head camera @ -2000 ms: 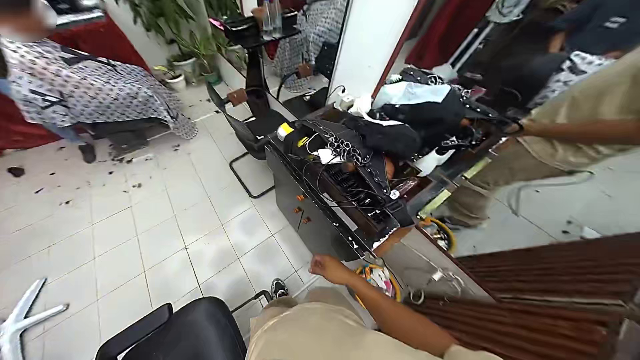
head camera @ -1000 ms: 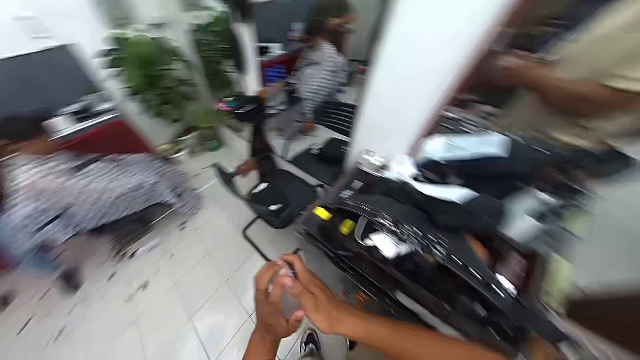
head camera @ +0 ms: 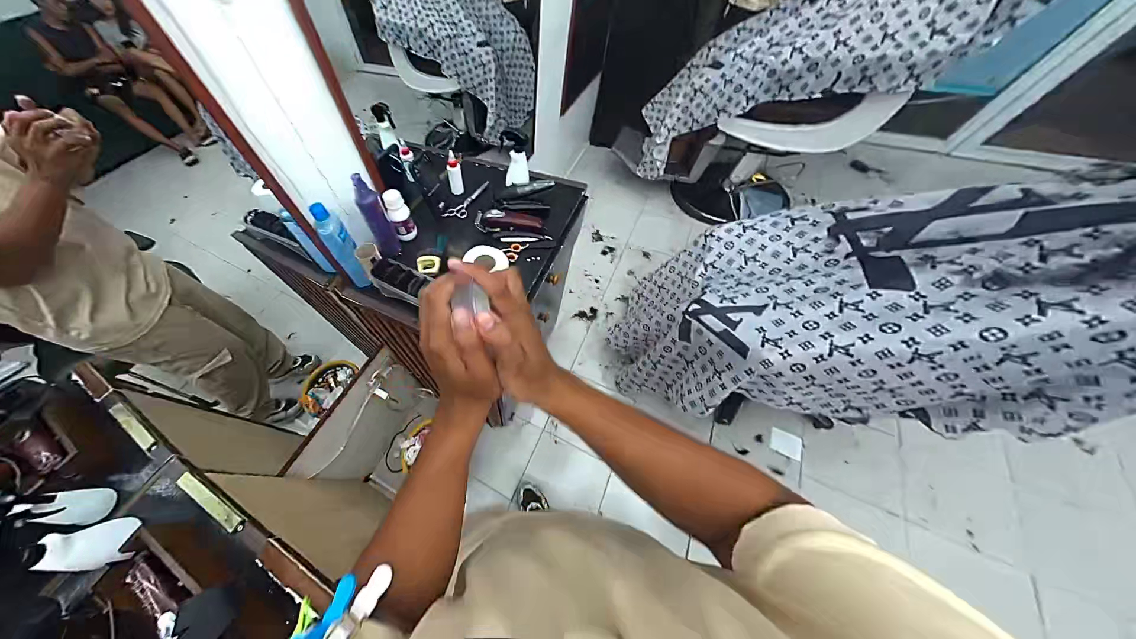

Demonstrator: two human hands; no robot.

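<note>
Both my hands are raised together at the centre of the view. My left hand (head camera: 457, 342) and my right hand (head camera: 519, 342) are pressed around a small translucent object (head camera: 470, 297), whose kind I cannot tell; it shows between the fingers. Which hand bears it is not clear. Behind the fingertips, on a black counter, lie a white ring-shaped roll (head camera: 485, 258), a hair clipper (head camera: 510, 222) and scissors (head camera: 466, 201). A purple bottle (head camera: 374, 216) and a blue bottle (head camera: 337, 242) stand to the left of them.
A person under a patterned barber's cape (head camera: 941, 311) is at the right, with another cape (head camera: 825, 62) over a white chair behind. Cut hair lies on the tiled floor (head camera: 568, 466). A second counter (head camera: 133, 532) with white spray bottles is at lower left. A mirror reflects me.
The view has swung round to another counter and the caped people. Two seconds ago one hand was visible, low and apart; one second ago both had come together around something translucent, and they remain together.
</note>
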